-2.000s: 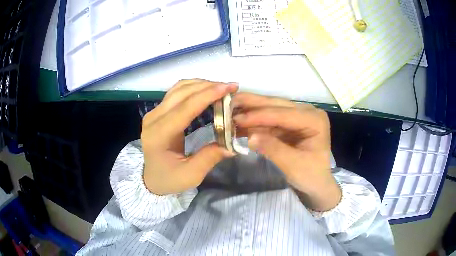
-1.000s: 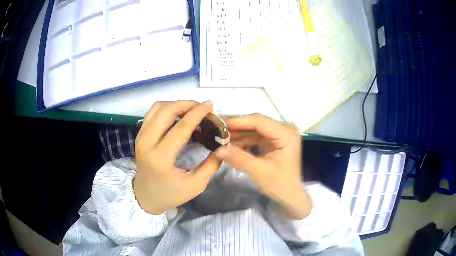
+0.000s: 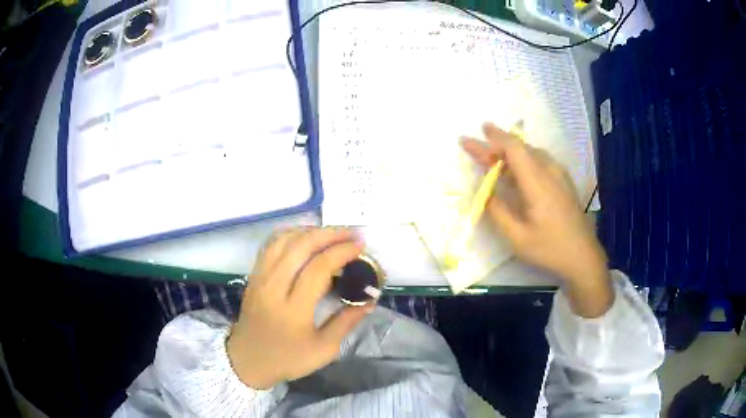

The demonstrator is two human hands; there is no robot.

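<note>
My left hand (image 3: 298, 306) holds a round watch head (image 3: 357, 280) by its rim at the bench's front edge. Its dark face is up, with a small pale tab at the lower right. My right hand (image 3: 540, 208) is over the papers with a yellow pen (image 3: 488, 192) slanting between its thumb and fingers; the hand is slightly blurred. The pen's lower end is over yellow note paper (image 3: 458, 265). A blue-rimmed compartment tray (image 3: 192, 224) lies at the left, with one watch head (image 3: 100, 48) and another (image 3: 140, 26) in its far left compartments.
A printed record sheet (image 3: 339, 122) lies between tray and papers. A thin black cable crosses it; a small plug end (image 3: 300, 141) rests at the tray's right rim. A white power strip (image 3: 556, 15) is at the back. Stacked dark blue trays (image 3: 671, 163) stand at right.
My right hand has left the watch head, moved right and taken the pen, which now slants differently. My left hand keeps the watch head, now face up. The view has shifted, showing more of the bench.
</note>
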